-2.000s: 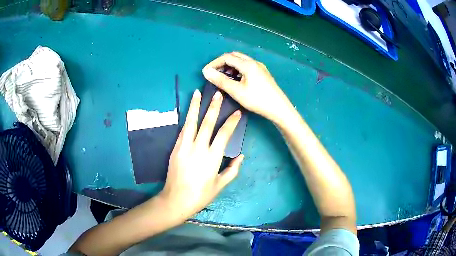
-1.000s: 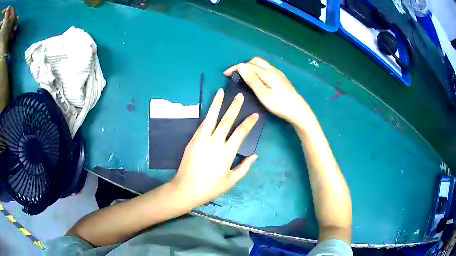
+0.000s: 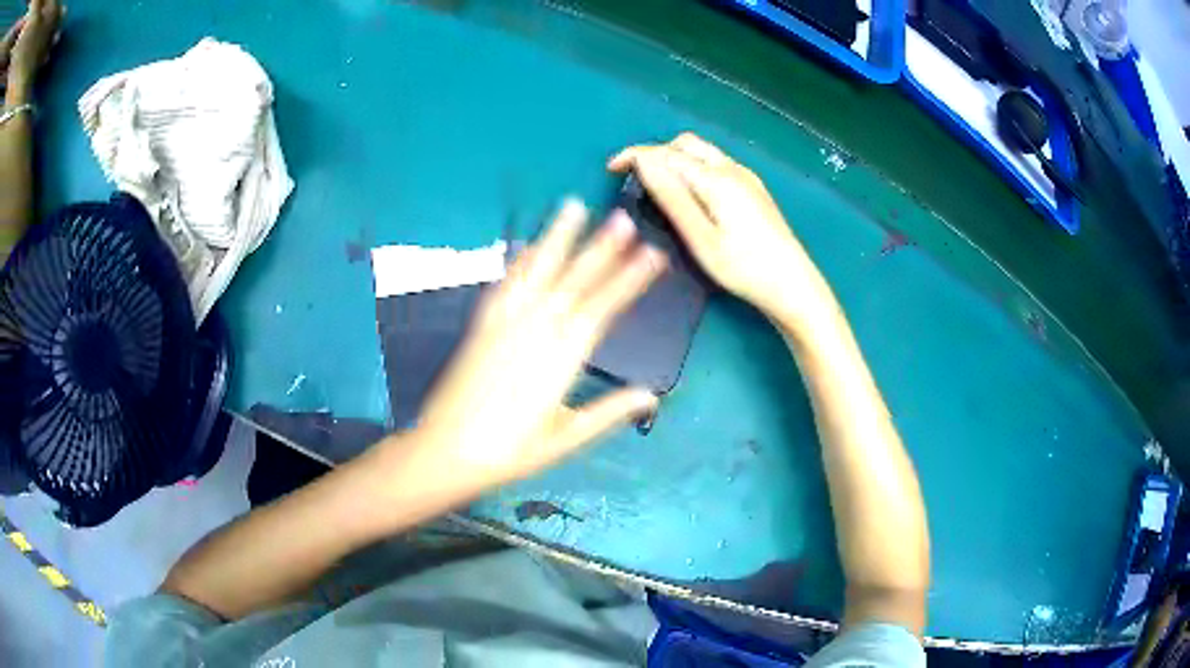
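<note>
A black rectangular unit point(image 3: 653, 326) lies on the green-teal bench in front of me. My right hand point(image 3: 718, 222) holds its far end, with the fingers curled over the edge. My left hand point(image 3: 529, 339) is blurred, its fingers spread, over the unit's left side; whether it touches the unit I cannot tell. A dark square adhesive sheet point(image 3: 420, 342) with a torn white edge lies to the left, partly under my left hand. A small dark bit shows at the unit's near corner, by my left thumb.
A cream cloth rag point(image 3: 196, 157) and a dark desk fan point(image 3: 91, 352) are at the left. Another person's hand point(image 3: 26, 59) is at the top left. Blue-rimmed trays point(image 3: 972, 115), one with a headset, stand in the darker channel at top right. Another blue tray point(image 3: 1143, 555) is at the right edge.
My left hand has shifted slightly left and is now blurred, uncovering more of the unit. My right hand keeps its hold. The torn-edged sheet now lies slightly tilted in view.
</note>
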